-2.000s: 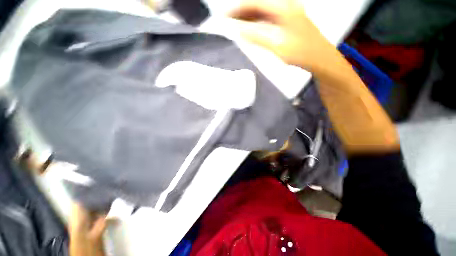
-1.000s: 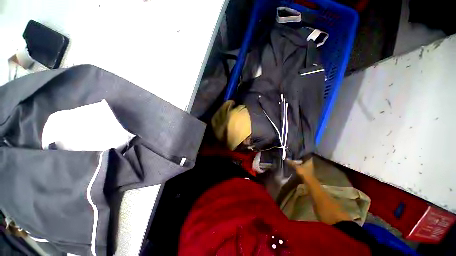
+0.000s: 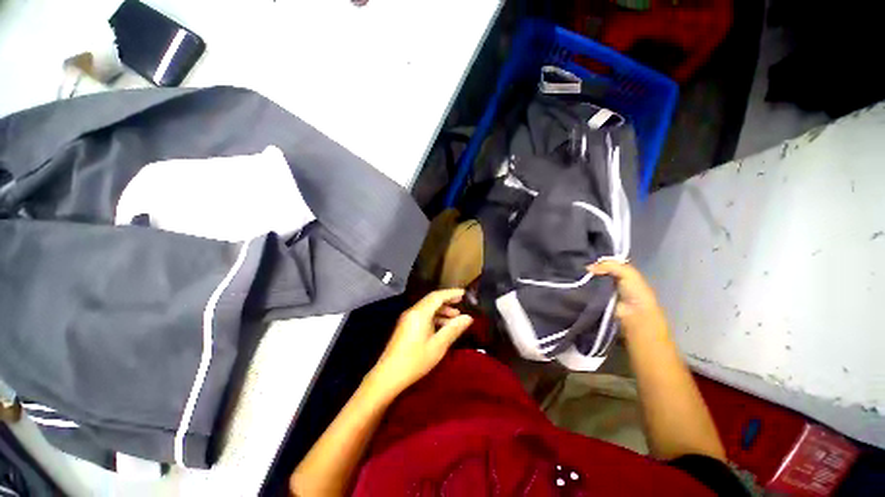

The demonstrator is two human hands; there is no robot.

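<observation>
A grey garment with white trim [image 3: 568, 233] lies partly in the blue basket [image 3: 655, 107], its lower end lifted towards my lap. My right hand [image 3: 621, 281] grips its right edge at the white piping. My left hand [image 3: 442, 325] is left of the garment, above my lap, with thumb and fingers curled near each other; whether it pinches something small cannot be made out. Another grey garment [image 3: 107, 320] is spread on the white table, with a large white panel [image 3: 218, 199] showing and a thin white line along its edge.
A black phone-like object [image 3: 157, 44] lies on the white table [image 3: 388, 58]. A scuffed pale surface [image 3: 776, 252] stands at the right. A red box [image 3: 810, 456] is below it. Khaki cloth [image 3: 602, 413] is below the basket garment, and a yellowish piece [image 3: 461, 254] lies left of it.
My left hand has come into view above my lap. My right hand has moved up and now holds the basket garment, whose lower end is raised and bunched. The view has shifted slightly.
</observation>
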